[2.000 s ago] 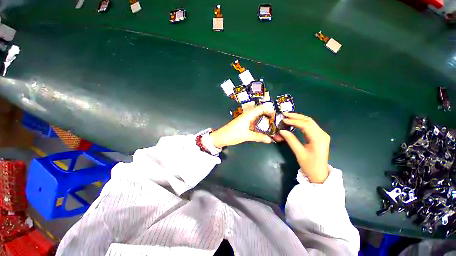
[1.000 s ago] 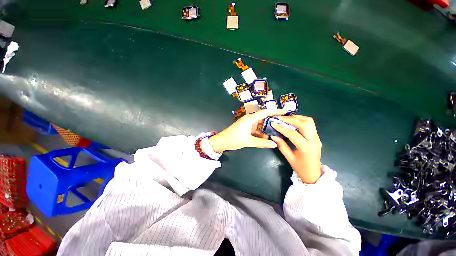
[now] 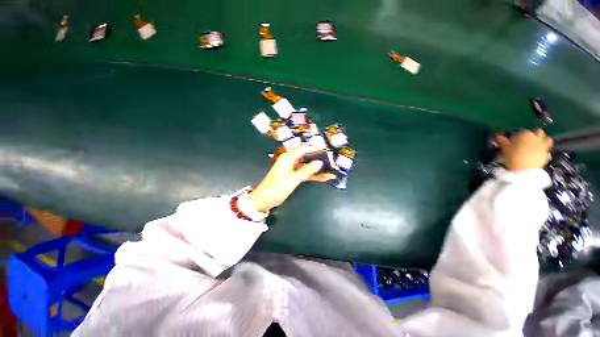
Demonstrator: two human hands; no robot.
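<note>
My left hand [image 3: 289,176] is at the near side of a small cluster of parts and holds a dark joined unit [image 3: 322,160] between thumb and fingers. The cluster has white display modules [image 3: 261,122] with orange-brown flex cables and dark-rimmed housings [image 3: 337,135]. Another housing [image 3: 345,158] shows right beside my left fingertips. My right hand [image 3: 524,150] is at the far end of the heap of black spring clips [image 3: 564,204] on the right. Its fingertips are blurred, and whether they hold a clip cannot be told.
Several display modules [image 3: 268,47] and housings [image 3: 325,29] lie spaced out on the far green belt [image 3: 460,79]. One loose dark clip [image 3: 541,110] lies beyond the heap. A blue stool [image 3: 29,283] stands at the lower left. A blue container [image 3: 388,296] with dark parts shows below the near edge.
My right hand has left the unit and moved right to the clip heap. My left hand keeps the unit near the cluster. The view has shifted, and the blue container has come into sight.
</note>
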